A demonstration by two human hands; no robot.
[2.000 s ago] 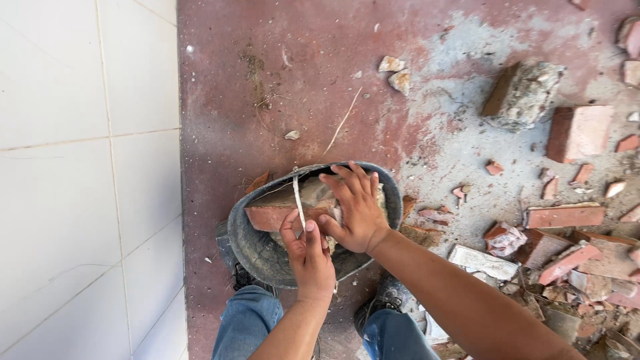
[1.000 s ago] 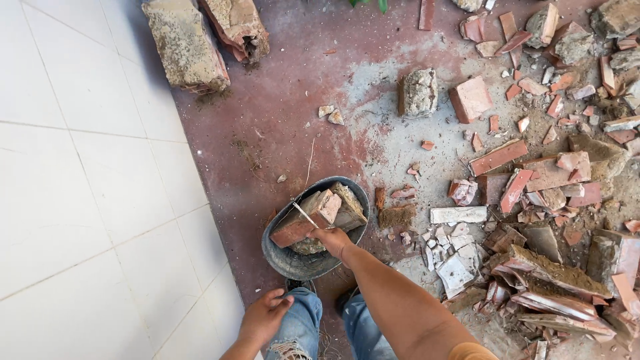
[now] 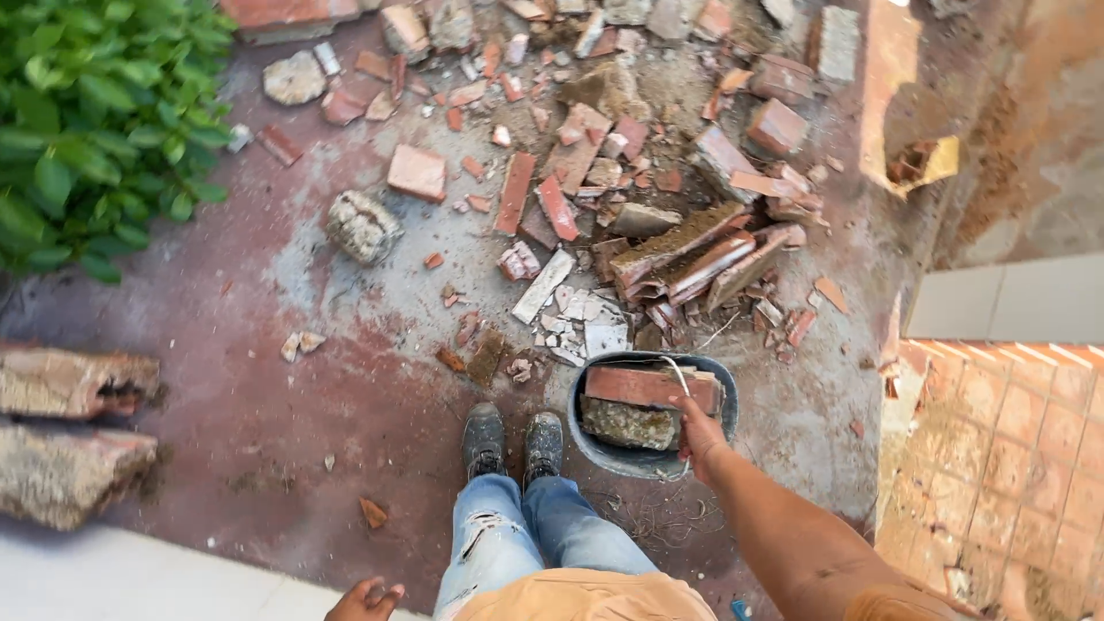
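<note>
My right hand (image 3: 700,438) is closed around the thin white handle (image 3: 675,373) of a dark rubber bucket (image 3: 604,457). Inside the bucket lie a red brick piece (image 3: 642,385) and, beside it, a rough grey masonry chunk (image 3: 628,423); the hand covers part of the bucket's right side. At the bottom edge, well to the left of the bucket, my left hand (image 3: 371,601) is partly in view with its fingers apart and nothing in them.
Brick and tile rubble (image 3: 681,250) spreads ahead of the bucket. A grey chunk (image 3: 364,227) lies left of it. Two large masonry blocks (image 3: 73,470) are at far left, below a leafy bush (image 3: 103,129). A broken wall edge (image 3: 888,95) stands at right, near a tiled floor (image 3: 1018,431).
Both hands were at the bucket two seconds ago; the left has since come away. The right hand now holds the bucket by its handle. The view has swung strongly round to the rubble.
</note>
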